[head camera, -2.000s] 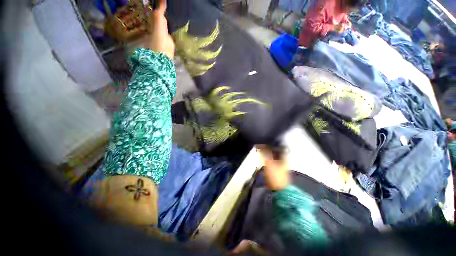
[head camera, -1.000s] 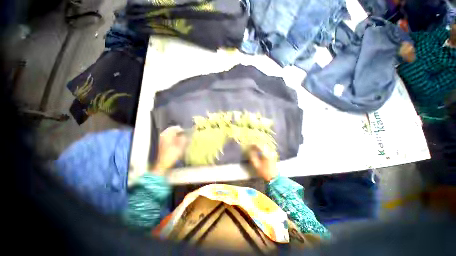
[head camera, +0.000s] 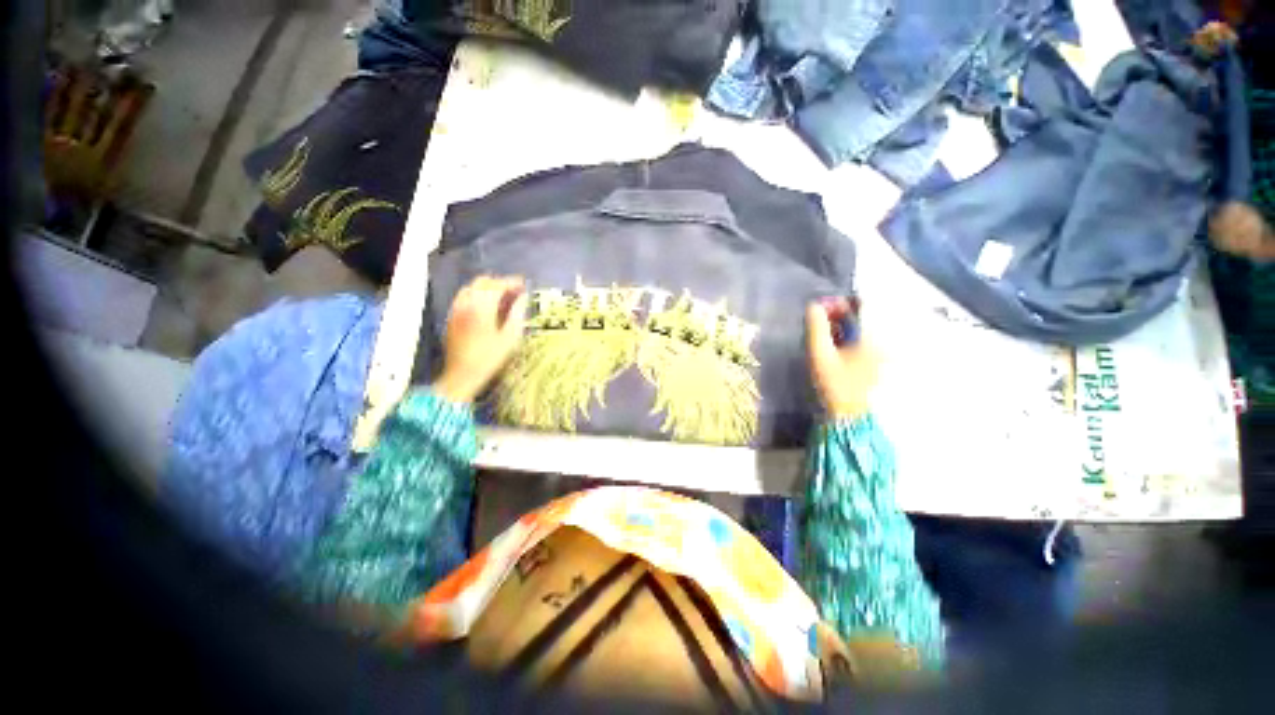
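A black denim garment (head camera: 559, 252) lies back up on the white-covered table, collar away from me. Yellow lettering over two wing-like shapes (head camera: 636, 370) spans its back. Darker black cloth shows beneath and beyond its collar. My left hand (head camera: 483, 335) rests on the garment's left part beside the lettering, fingers bent; whether it pinches the cloth is unclear. My right hand (head camera: 839, 349) is at the garment's right edge, fingers curled, with a small dark thing at the fingers that I cannot make out clearly.
Blue denim garments (head camera: 1063, 196) lie on the table at the right and far side. Black garments with yellow design (head camera: 336, 168) hang at the far left. A light blue pile (head camera: 273, 405) is at the left, below the table (head camera: 979, 468). Another person's hand (head camera: 1239, 231) shows at the right edge.
Two seconds ago a black garment was held up in motion. Since one second ago, my right hand has moved right, from the yellow design to the garment's right edge. My left hand remains at the left part.
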